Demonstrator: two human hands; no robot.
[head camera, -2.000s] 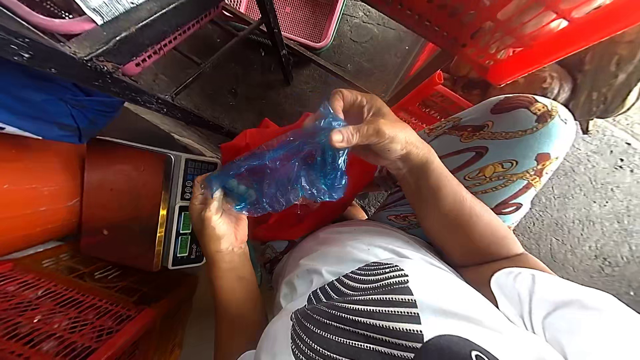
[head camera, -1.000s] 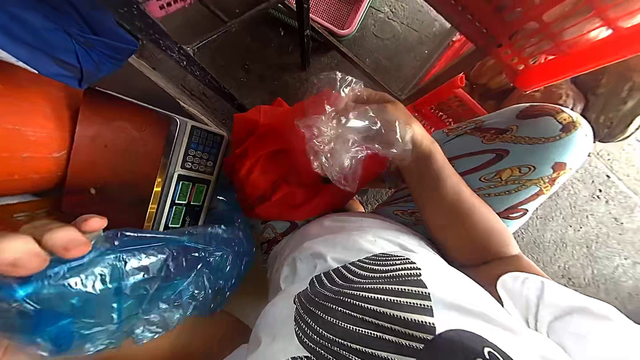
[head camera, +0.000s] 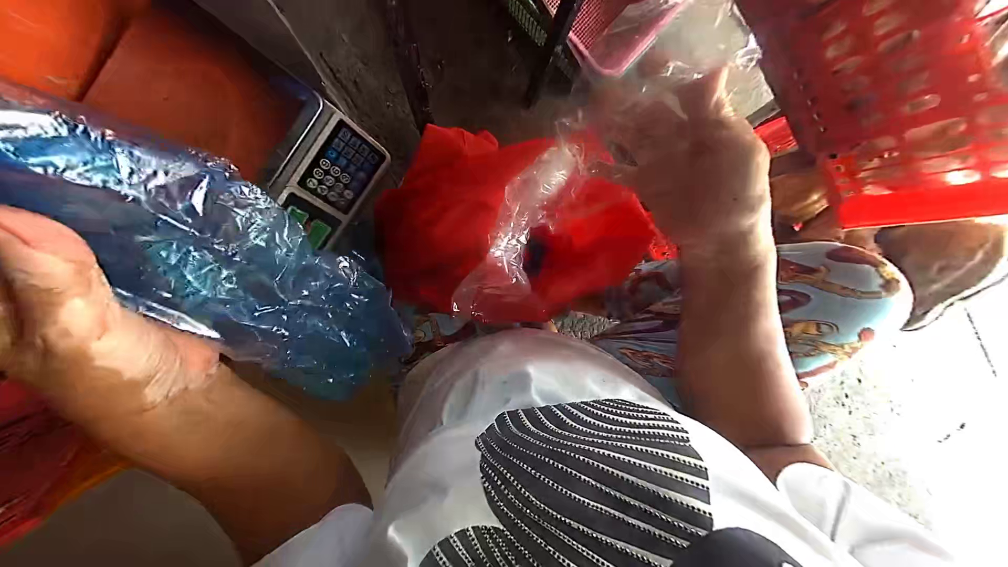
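At the left edge, my left hand (head camera: 59, 299) holds a blue translucent plastic bag (head camera: 252, 276), which hangs out to the right toward my lap; its fingertips are partly cut off by the frame. My right hand (head camera: 693, 157), at the upper right, grips a clear plastic bag (head camera: 516, 228) whose film trails down and left and also spreads above the hand. Under the clear film, a bunched red plastic bag (head camera: 441, 213) lies at my lap, between the two hands.
A digital scale (head camera: 335, 169) with a keypad stands at the upper left beside an orange container (head camera: 55, 39). A red perforated plastic crate (head camera: 906, 118) is at the upper right. Farther off lies a pink basket (head camera: 598, 39). Dark metal bars (head camera: 551, 55) cross the top.
The blue bag was between both hands two seconds ago; now only my left hand has it, out to the left. My right hand has moved up with the clear bag seen in it a second ago.
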